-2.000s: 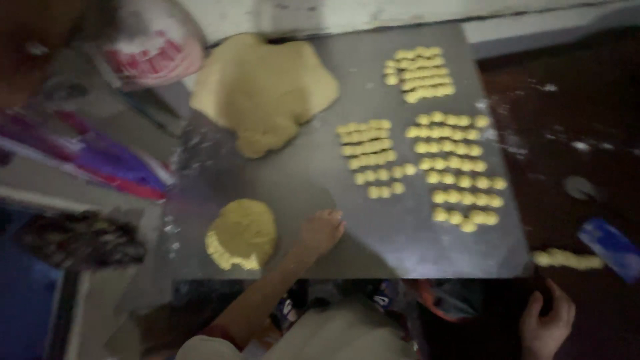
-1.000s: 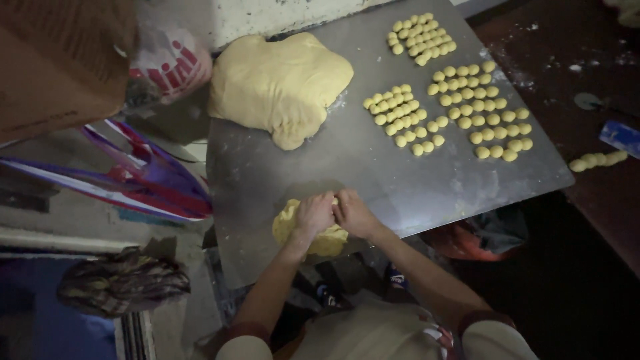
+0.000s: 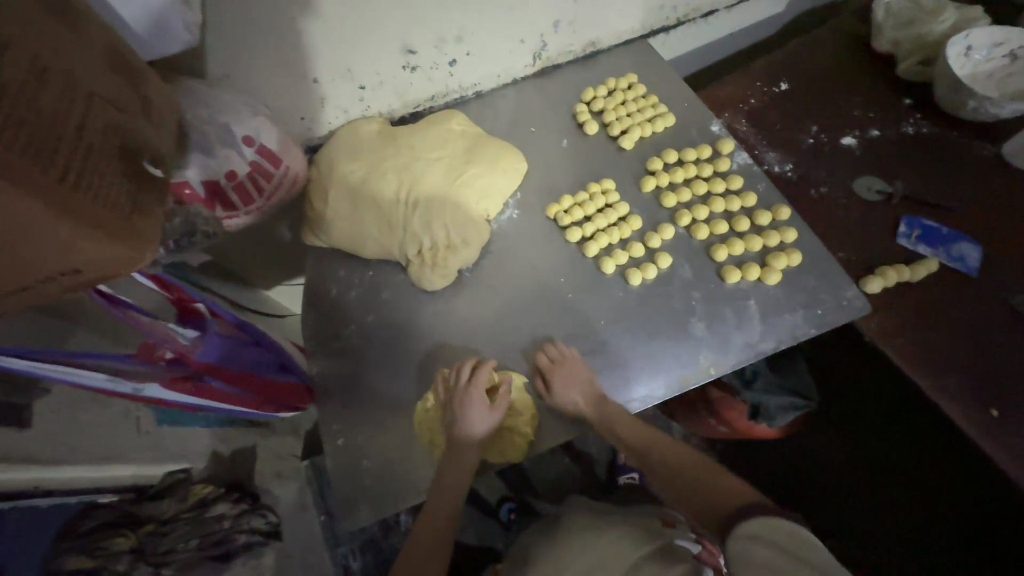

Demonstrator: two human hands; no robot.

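My left hand point(image 3: 474, 400) rests on a flattened round of yellow dough point(image 3: 516, 428) near the front edge of the metal table point(image 3: 496, 320), its fingers curled at the dough's upper part. Just right of that dough, my right hand point(image 3: 564, 376) lies on the metal with bent fingers; whether it holds anything is hidden. A large mass of pale dough point(image 3: 400, 188) lies at the back left. Small dough balls stand in rows: one group point(image 3: 624, 108) at the back, one point(image 3: 604, 224) in the middle, another point(image 3: 720, 208) to the right.
A dark red table on the right bears a blue scraper point(image 3: 940, 244), a string of dough balls point(image 3: 898, 274), a cutter wheel point(image 3: 872, 189) and a bowl of flour point(image 3: 984, 72). Left stand a cardboard box point(image 3: 80, 152), a printed plastic bag point(image 3: 240, 160) and a striped bag point(image 3: 216, 352).
My hands were together on the small dough round one second ago; now they are apart, the right one on the bare metal beside it. The view has shifted.
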